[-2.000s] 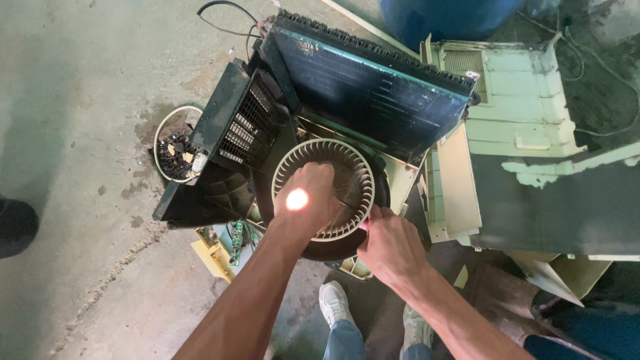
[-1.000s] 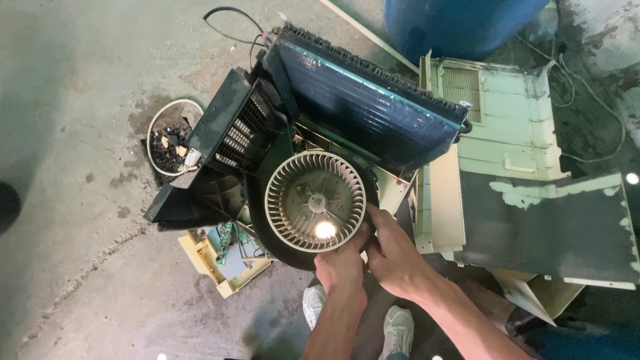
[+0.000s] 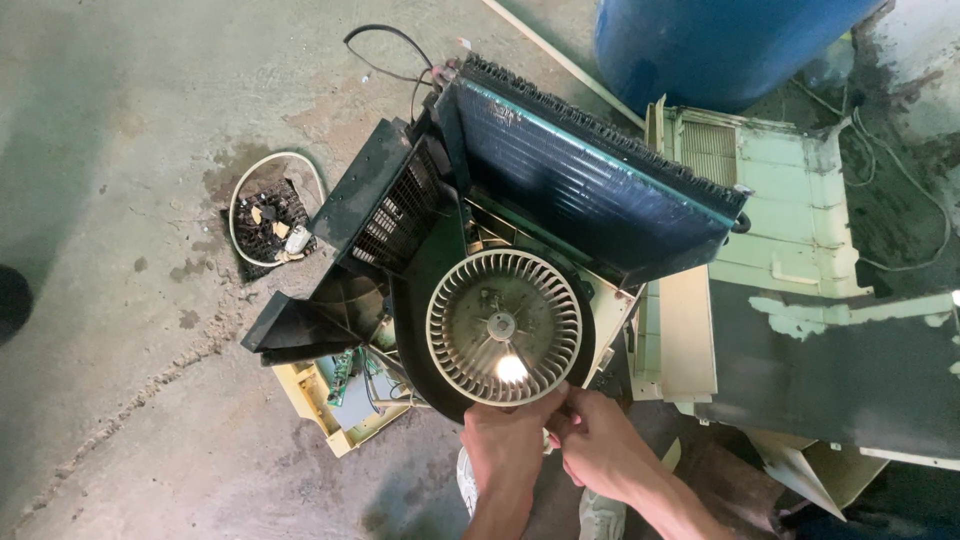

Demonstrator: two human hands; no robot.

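A round white centrifugal blower wheel (image 3: pixel 450 330) with many fins sits in a black fan housing (image 3: pixel 420 367) of a dismantled air conditioner. My left hand (image 3: pixel 506 442) is at the wheel's lower rim, its fingers curled near the housing edge. Close against it on the right, my right hand (image 3: pixel 600 442) has its fingertips pinched together by the lower right rim. What lies between the fingers of either hand is hidden. Above the wheel stands a dark finned heat-exchanger coil (image 3: pixel 570 180). A black vent grille (image 3: pixel 397 210) is at the wheel's upper left.
A floor drain grate (image 3: pixel 262 217) with debris and a white cord (image 3: pixel 281 155) lies left. A yellowish plastic tray (image 3: pixel 345 442) holds a green circuit board (image 3: pixel 341 379). Cream casing panels (image 3: pixel 787 202) lie right, below a blue barrel (image 3: pixel 697 52). My shoes (image 3: pixel 600 517) are beneath my hands.
My left hand was inside the blower wheel two seconds ago and is now at its lower rim, beside my right hand. The wheel's middle has come into sight.
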